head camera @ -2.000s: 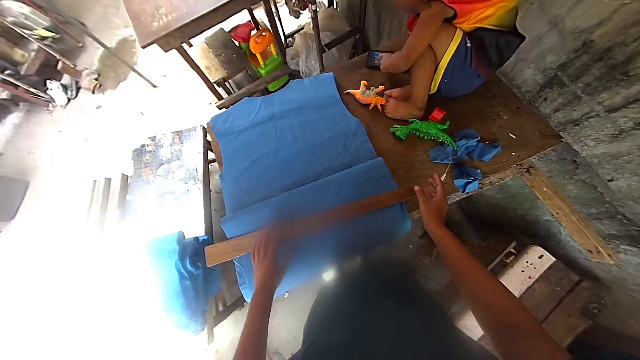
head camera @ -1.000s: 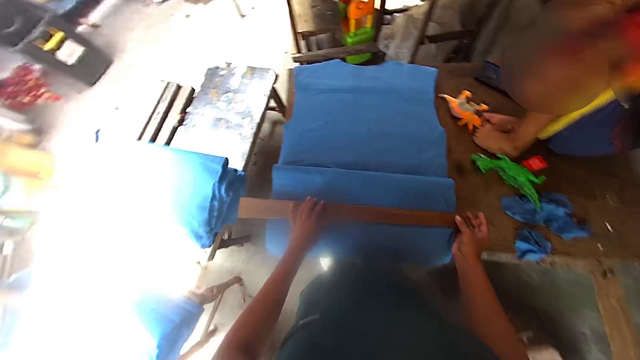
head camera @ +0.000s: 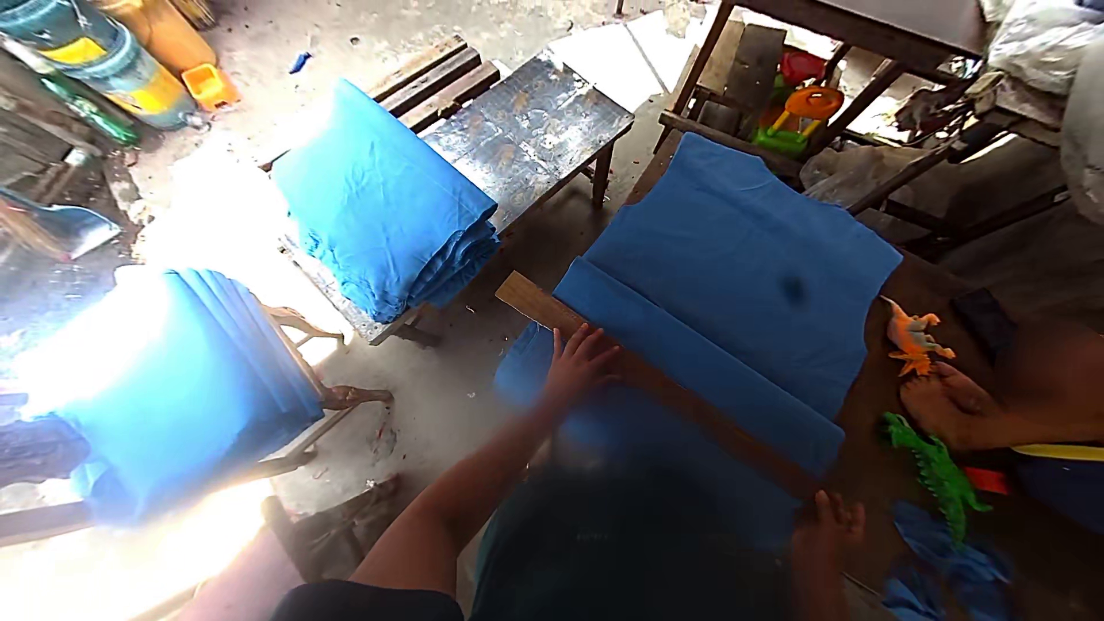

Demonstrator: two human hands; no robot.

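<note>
Blue fabric pieces shaped like a garment (head camera: 742, 250) lie on a brown table, with a folded edge across them. A flat wooden strip (head camera: 690, 405) crosses the fabric below that fold. My left hand (head camera: 582, 366) rests on the strip near its upper left end, fingers spread over the wood. At the strip's lower right end is my right hand (head camera: 826, 526), dark and somewhat blurred; whether it grips the wood I cannot tell. Part of the fabric hangs over the table's near edge against my dark clothing.
Stacked blue fabric (head camera: 388, 198) covers part of a worn bench (head camera: 535, 129); more blue fabric (head camera: 190, 371) lies over a wooden chair. A person's bare foot (head camera: 949, 405), an orange toy dinosaur (head camera: 916, 336), a green toy crocodile (head camera: 936, 470) and blue scraps (head camera: 949, 552) are at the right.
The view has swung left, bringing more of the bench and chair into sight. My left hand was farther down the strip two seconds ago and now lies nearer its left end.
</note>
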